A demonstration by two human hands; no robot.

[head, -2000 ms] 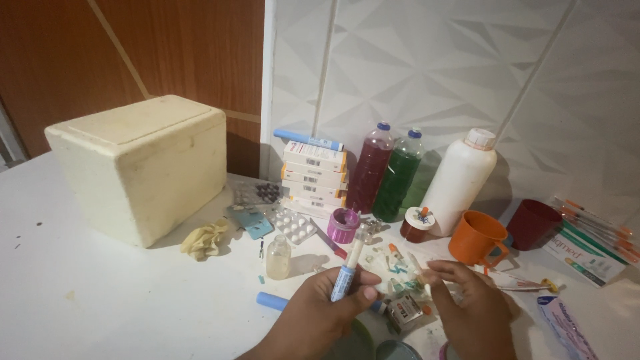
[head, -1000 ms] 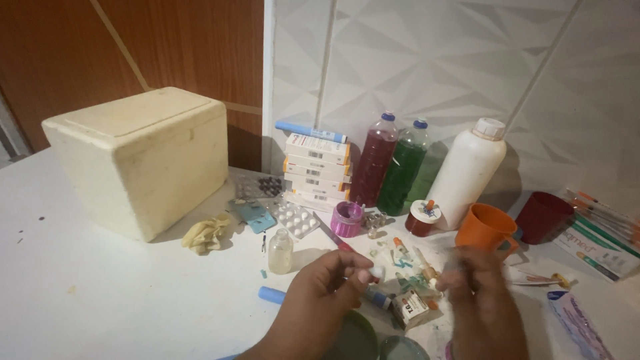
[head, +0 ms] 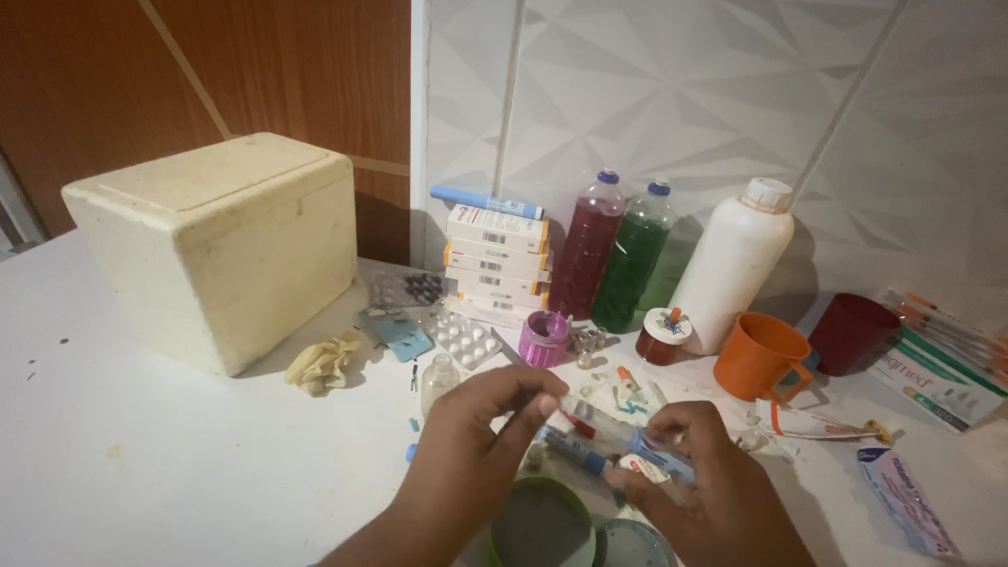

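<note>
A clear and light-blue injection pen (head: 657, 453) lies slantwise between my hands, somewhat blurred. My right hand (head: 709, 480) holds its blue part between thumb and fingers. At the pen's clear end, the thumb and forefinger of my left hand (head: 492, 429) are pinched together; any small part between them is hidden. Beneath, a second blue pen (head: 568, 447) rests on the table beside a small white box (head: 644, 468), partly covered by my right hand. A small clear bottle (head: 439, 382) stands just behind my left hand. Close below my hands are a green-rimmed bowl (head: 543, 524) and a clear round dish (head: 630, 545).
A foam box (head: 213, 252) stands left, near a crumpled glove (head: 323, 364). Behind are stacked cartons (head: 496, 260), blister packs (head: 465, 339), a purple jar (head: 544, 339), red (head: 587, 252) and green (head: 634, 264) bottles and a white bottle (head: 732, 268). Right: an orange mug (head: 760, 358) and a dark red cup (head: 854, 331).
Two seconds ago my left hand held a pen upright; now a pen lies slantwise with my right hand on its blue part. My right hand has moved in toward the left.
</note>
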